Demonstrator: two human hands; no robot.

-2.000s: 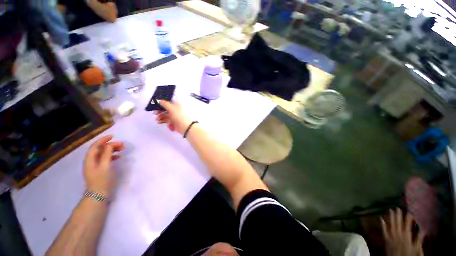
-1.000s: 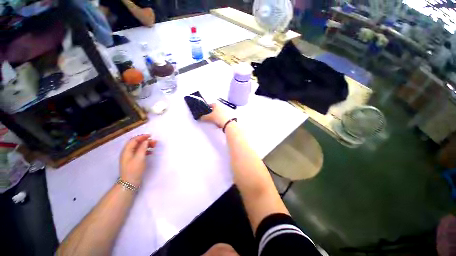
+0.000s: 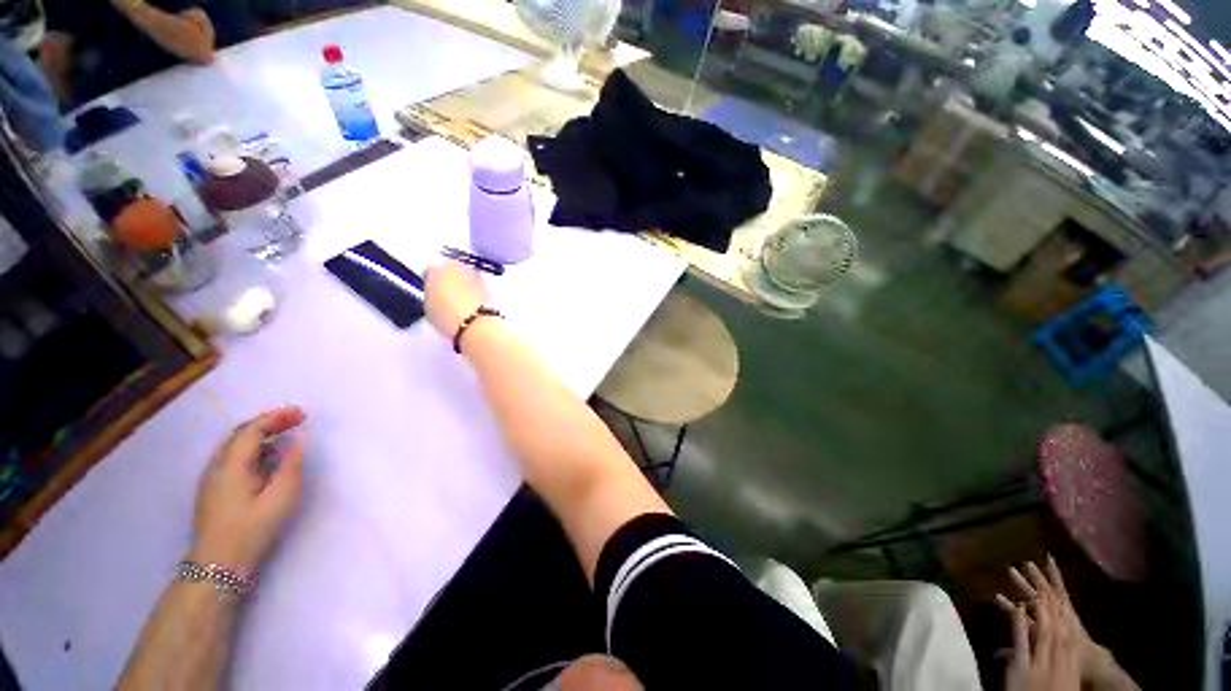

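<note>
A black smartphone (image 3: 379,282) lies flat on the white-covered worktable (image 3: 392,446), with a light reflection across its screen. My right hand (image 3: 456,296) is at the phone's right end, seen from the back with its fingers mostly hidden, so I cannot tell whether it grips the phone. My left hand (image 3: 253,483) hovers or rests over the table at the lower left, fingers loosely curled and empty, thumb and index apart. A thin dark tool (image 3: 473,259) lies just beyond my right hand, beside a lilac bottle (image 3: 501,205).
A dark shelf with a wooden base (image 3: 122,425) stands left, near an orange-topped jar (image 3: 149,227). A red-capped water bottle (image 3: 347,95) stands at the far side. Black fabric (image 3: 655,169) and a fan (image 3: 807,257) are at right. Another person's hands (image 3: 1049,628) show at lower right.
The view has swung right, so the table things appear further left. The phone, tilted at my right hand before, now lies flat. My left hand stays loosely curled.
</note>
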